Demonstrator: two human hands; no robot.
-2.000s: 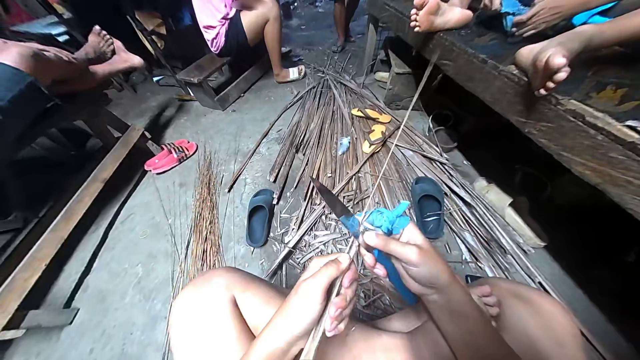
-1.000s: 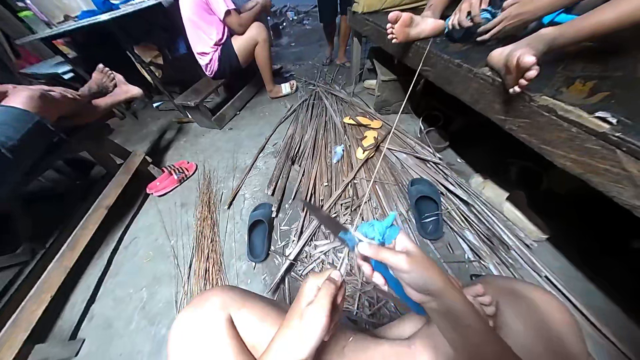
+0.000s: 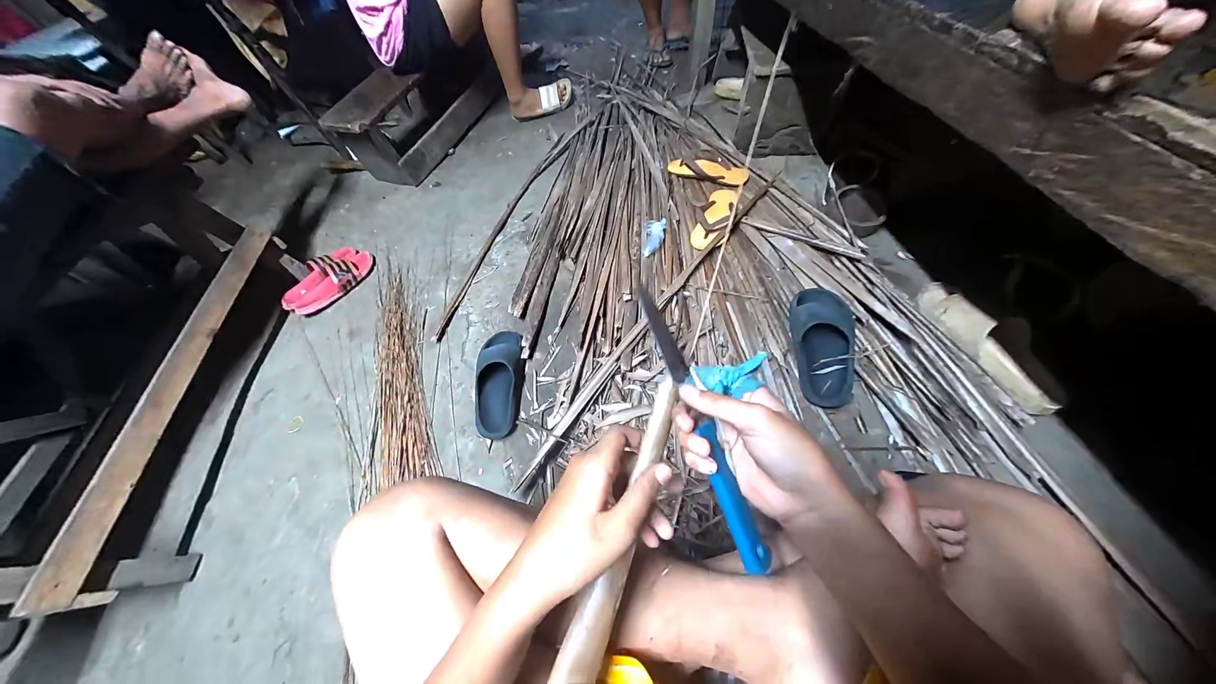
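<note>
My left hand (image 3: 603,499) is closed around a pale, stiff stalk (image 3: 608,579) that slants up from my lap. A knife with a blue handle (image 3: 730,503) is in my right hand (image 3: 750,442), its dark blade (image 3: 662,332) pointing up and away beside the stalk's upper end. Blue cloth (image 3: 727,375) shows at my right thumb and fingers. A thin pale strip (image 3: 736,214) runs from near the blade up toward the top. Beyond my hands, a heap of long dry brown stalks (image 3: 608,209) fans over the floor; a bundle of thin sticks (image 3: 401,399) lies left.
Dark slides (image 3: 499,385) flank the heap, with yellow flip-flops (image 3: 711,171) on it and red slides (image 3: 330,280) at left. A long wooden plank (image 3: 152,418) runs along the left, a heavy wooden bench (image 3: 1045,104) along the right. Other people's legs and feet show around.
A thick pale stalk is now in my left hand, against the blade; it was not visible one second ago. The knife stays in my right hand.
</note>
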